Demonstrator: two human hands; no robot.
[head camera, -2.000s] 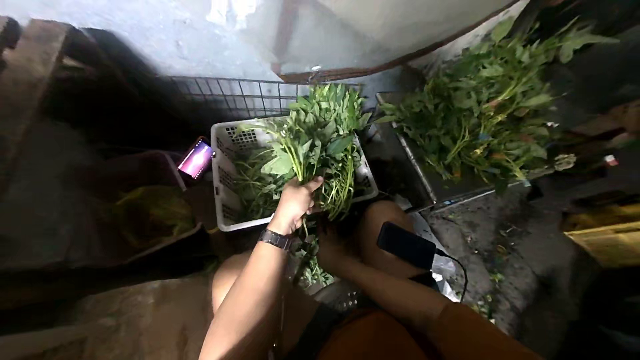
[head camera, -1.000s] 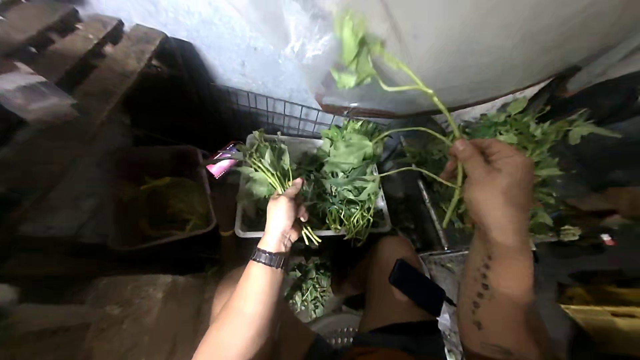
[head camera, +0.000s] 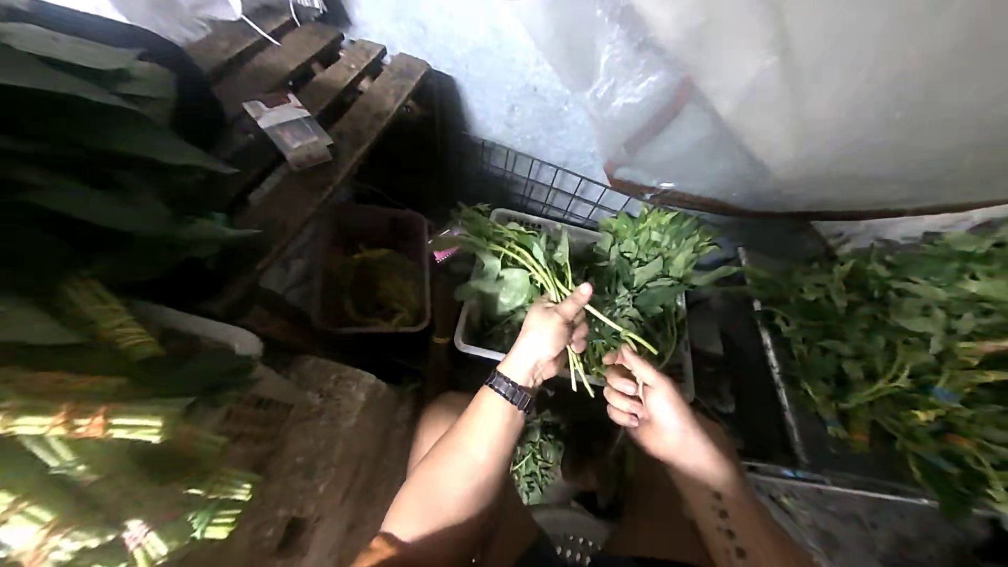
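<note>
My left hand (head camera: 553, 331), with a dark watch on the wrist, is closed around a bunch of leafy green stems (head camera: 520, 256); the cut ends stick out below and to the right. My right hand (head camera: 639, 394) is at the stem ends, thumb and fingertips bent close together; whether they pinch a stem is unclear. Under both hands is a white plastic basket (head camera: 472, 346) holding leafy greens (head camera: 657, 260) on its right side. More greens (head camera: 537, 461) lie lower down, between my legs.
Leafy bunches (head camera: 906, 339) fill a dark tray at right. Tied bundles (head camera: 87, 421) lie at left, near a wooden pallet (head camera: 346, 102) with a packet (head camera: 291, 130) on it. A bin (head camera: 374, 276) with yellowish greens stands left of the basket. A wire rack (head camera: 551, 185) stands behind.
My right hand, which held up a long leafy stem at the right, has come down beside my left hand at the bunch. My left hand keeps its hold. The view has swung left.
</note>
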